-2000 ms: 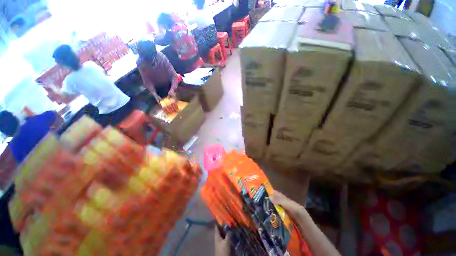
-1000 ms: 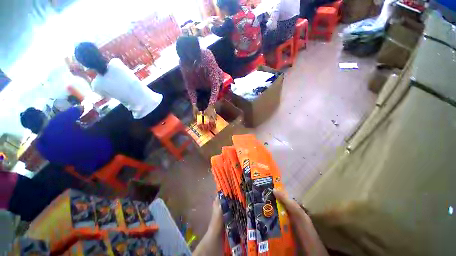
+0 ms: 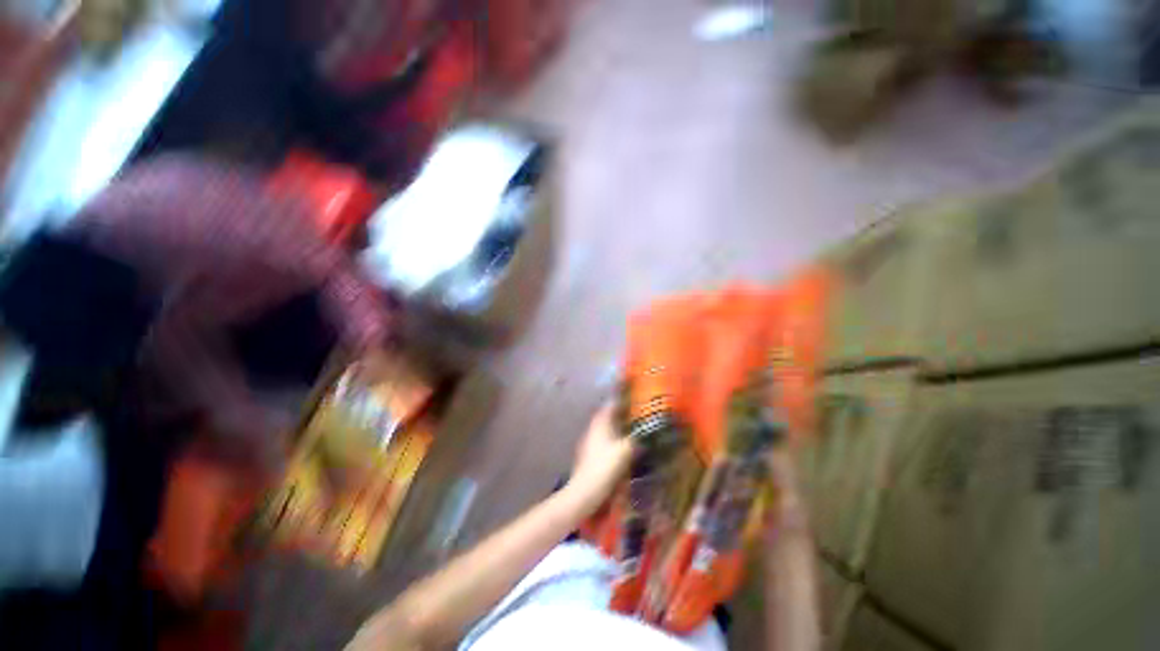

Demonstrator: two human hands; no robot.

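Note:
The picture is strongly blurred. A bundle of flat orange and black cartons stands upright between my two hands, its orange ends up and slightly fanned. My left hand grips the bundle's left side. My right hand is at its right side, very blurred and partly hidden by the cartons. Single cartons cannot be told apart.
Large brown shipping cartons are stacked at the right. At the left a person in a reddish sleeve bends over a box with yellow-orange contents. Behind it is an open carton with white contents. Pale floor runs between them.
The view has swung right and come closer to the bending person and their box. The filled-box stack at lower left has left the view. The carton bundle stays between my hands, tops more spread.

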